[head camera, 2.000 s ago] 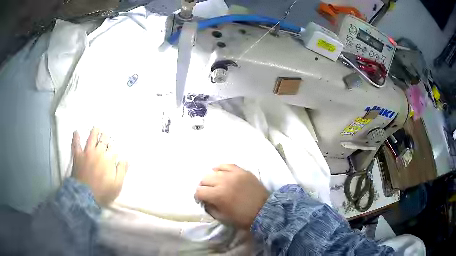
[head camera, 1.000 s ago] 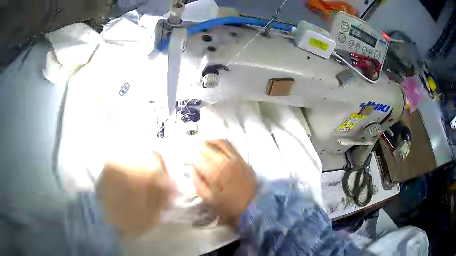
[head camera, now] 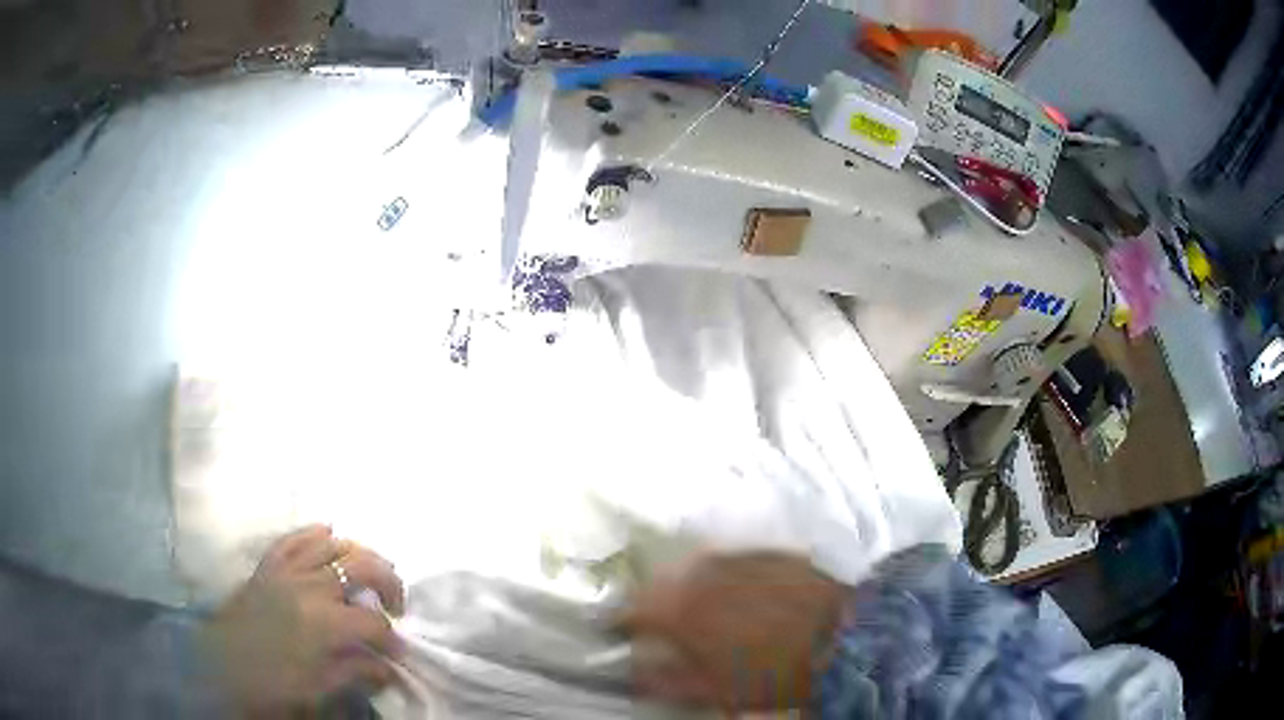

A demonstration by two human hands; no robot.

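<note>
White cloth (head camera: pixel 423 450) lies over the machine table in front of me, washed out by the lamp, with folds running under the machine arm. My left hand (head camera: pixel 331 612), with a ring on one finger, is at the cloth's near left edge, its fingers curled on the gathered cloth. My right hand (head camera: pixel 739 619) is blurred, over the near edge of the cloth; its fingertips are not clear. The presser foot area (head camera: pixel 546 288) is a dark cluster at the left end of the cream sewing machine (head camera: pixel 873 239), above both hands.
A control panel (head camera: pixel 986 120) and white box (head camera: pixel 863 120) stand behind the machine arm. A blue hose (head camera: pixel 662 68) runs along its top. Dark-handled scissors (head camera: pixel 990 518) lie right of the machine by a brown board (head camera: pixel 1148 436). White cloth (head camera: pixel 1127 682) is at lower right.
Both hands have moved down toward me and apart since one second ago. The cloth is spread nearer to me, with its gathered folds now between the hands.
</note>
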